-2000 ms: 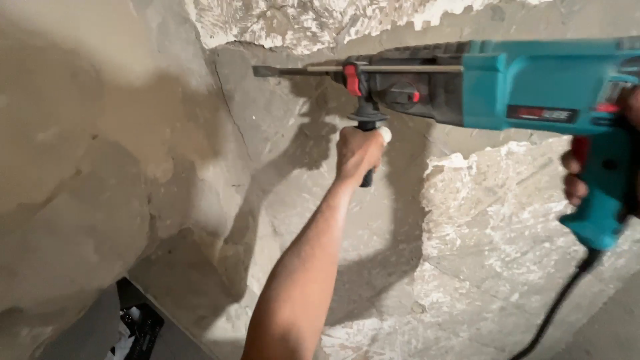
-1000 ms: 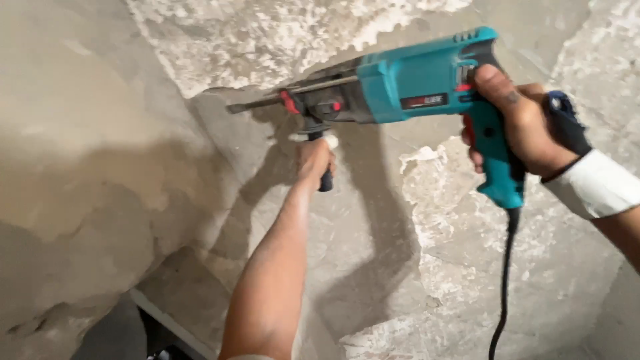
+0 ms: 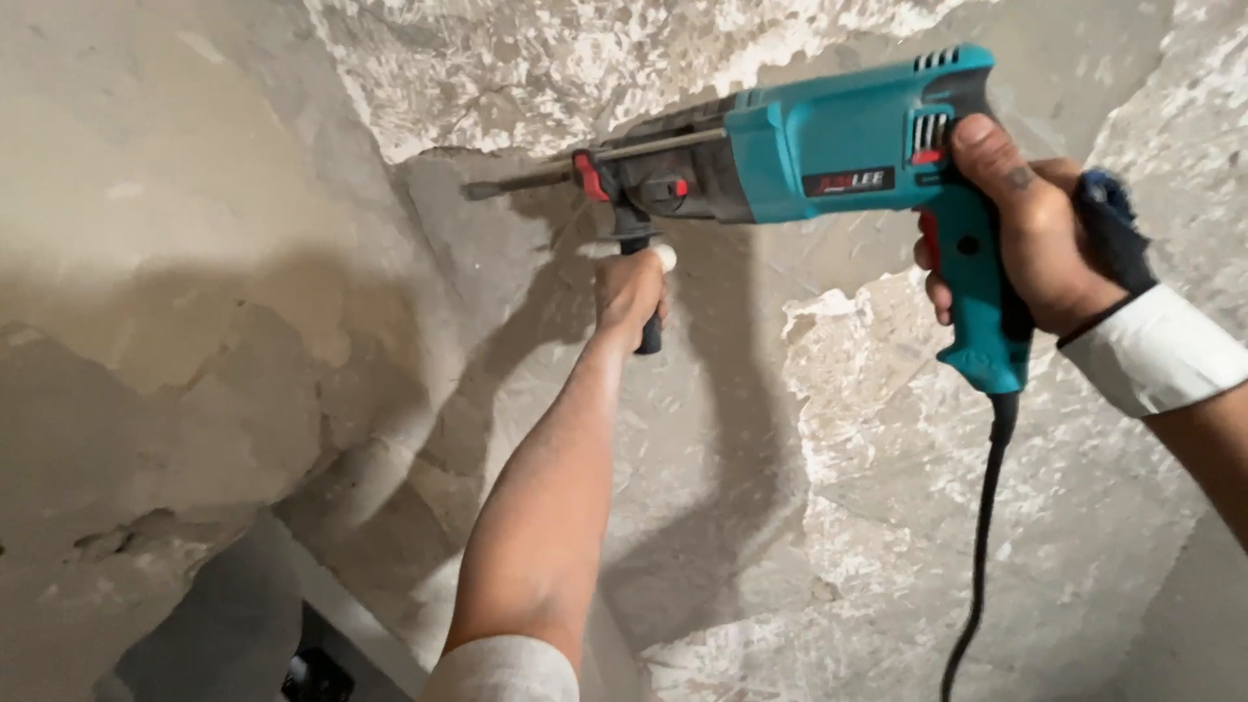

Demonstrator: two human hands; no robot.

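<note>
A teal and black rotary hammer [image 3: 848, 136] spans the upper right of the view, tilted a little, its front end to the left. My right hand [image 3: 1024, 214] is closed around its rear handle, with fingertips by the red trigger. My left hand [image 3: 632, 292] grips the black side handle [image 3: 647, 336] below the front of the tool. A flat chisel bit [image 3: 512, 185] points left near the edge of rough plaster; whether its tip touches the wall cannot be told. The black power cord [image 3: 987, 526] hangs from the rear handle.
Rough, chipped plaster [image 3: 468, 68] runs along the top, with another rough patch [image 3: 858, 390] at the right. An adjoining wall [image 3: 146, 195] fills the left side, with a broken lower edge. A dark object [image 3: 318, 675] lies at the bottom left.
Two seconds ago the rotary hammer was nearly level, with much of my right hand out of frame. The tool now tilts more, and my right hand and white cuff show. Both hands keep their hold.
</note>
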